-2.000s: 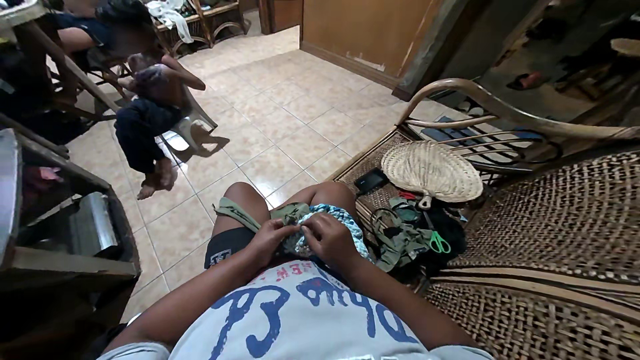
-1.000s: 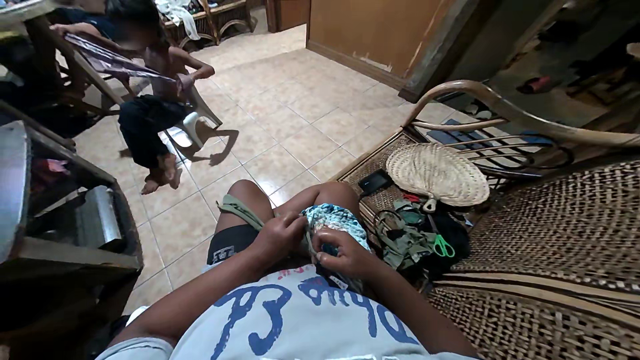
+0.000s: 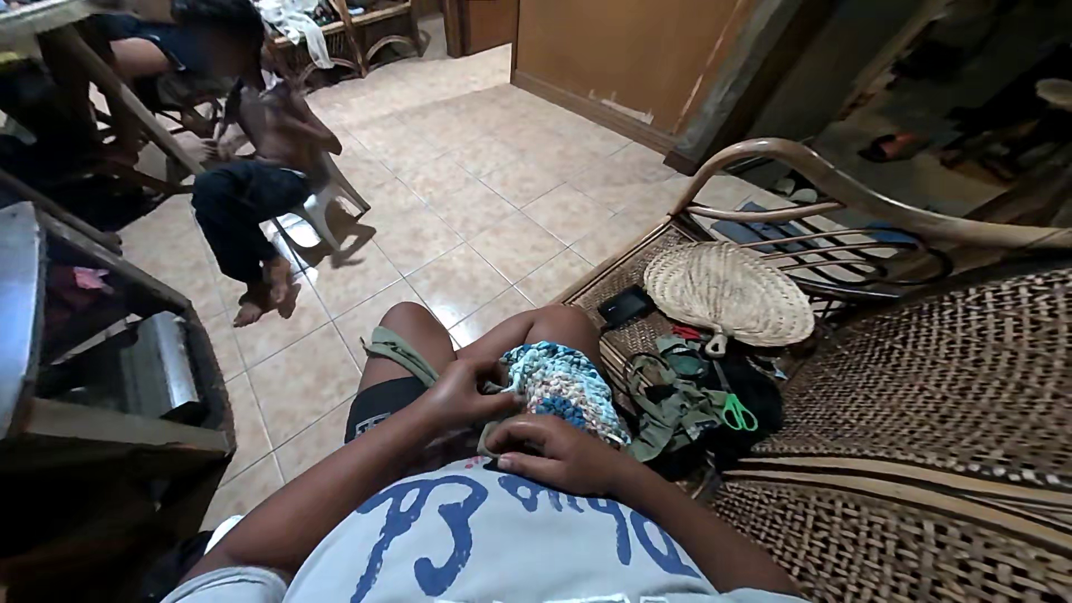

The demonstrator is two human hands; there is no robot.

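A round piece of chunky braided or crocheted fabric (image 3: 565, 389), in blue, white and cream, lies on my lap against the right thigh. My left hand (image 3: 469, 392) pinches its left edge between thumb and fingers. Just below that edge, near my belly, my right hand (image 3: 557, 452) has its fingers curled around a green fabric strip (image 3: 490, 437). Another length of green strip (image 3: 400, 356) drapes over my left thigh. Beside me on the woven seat are green cloth scraps (image 3: 678, 402) and green-handled scissors (image 3: 739, 413).
A woven hand fan (image 3: 729, 293) and a black phone-like object (image 3: 626, 307) rest on the rattan bench (image 3: 946, 368) at my right. A person (image 3: 268, 159) sits on a white plastic chair (image 3: 322, 213) ahead left. A wooden cabinet (image 3: 126, 419) stands at my left.
My right hand has moved down from the braided piece's edge toward my belly, apart from my left hand. The seated person's arms, stretched out with a cloth a second ago, are drawn in.
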